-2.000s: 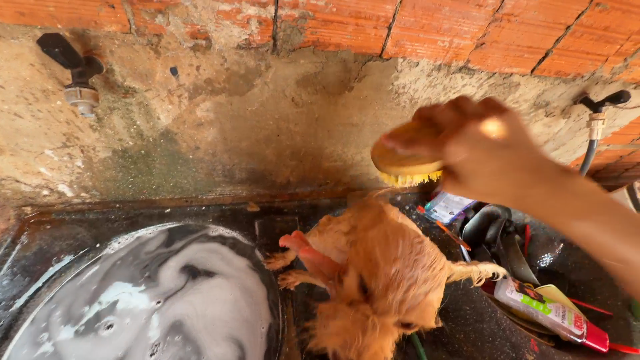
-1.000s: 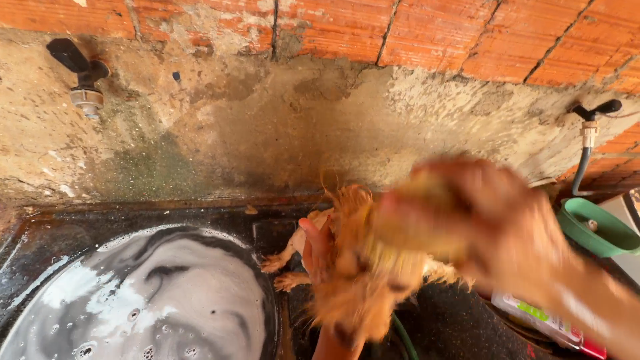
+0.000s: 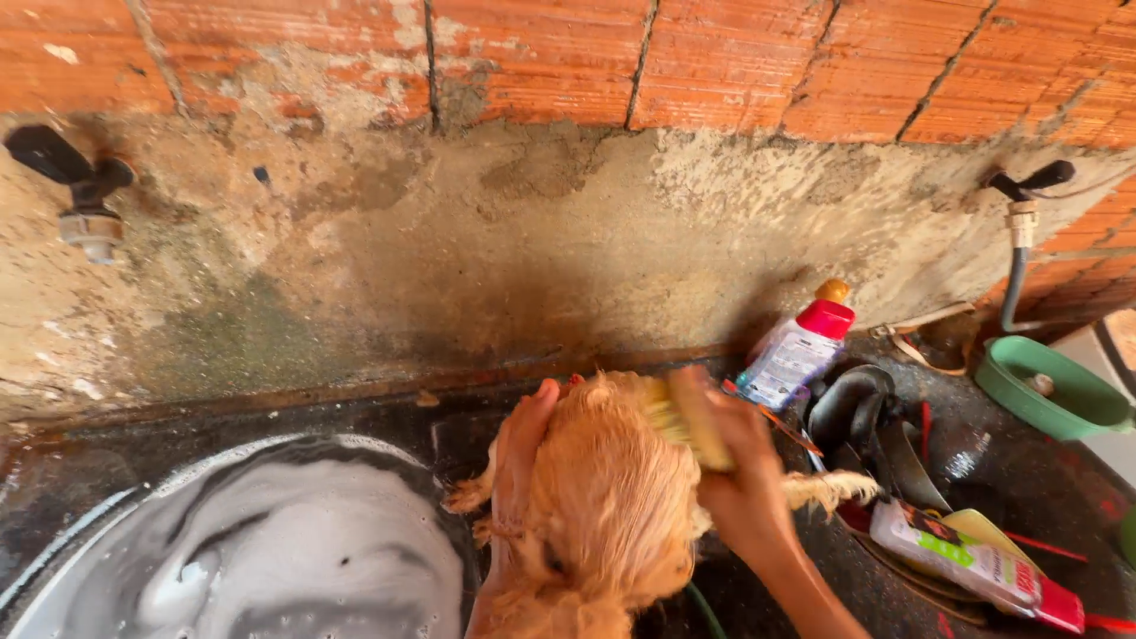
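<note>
A wet, tan-furred small dog (image 3: 612,479) is on the dark counter, its head toward the bottom of the view and a leg stretched out to the right. My left hand (image 3: 519,453) lies along the dog's left side in view, supporting its body, fingers partly hidden by fur. My right hand (image 3: 741,470) grips a wooden brush with yellow bristles (image 3: 697,422), slightly blurred, its bristles against the fur on the dog's right side in view.
A basin of soapy water (image 3: 311,532) sits at left. Right of the dog are an upright bottle with a red cap (image 3: 794,355), dark pans (image 3: 852,408), a lying bottle (image 3: 958,550) and a green plastic container (image 3: 1052,386). Taps (image 3: 89,200) (image 3: 1021,191) stick out from the brick wall.
My right hand has brought the brush down from above the dog to its right side. My left hand now shows along the dog's other side. The dog's body has turned.
</note>
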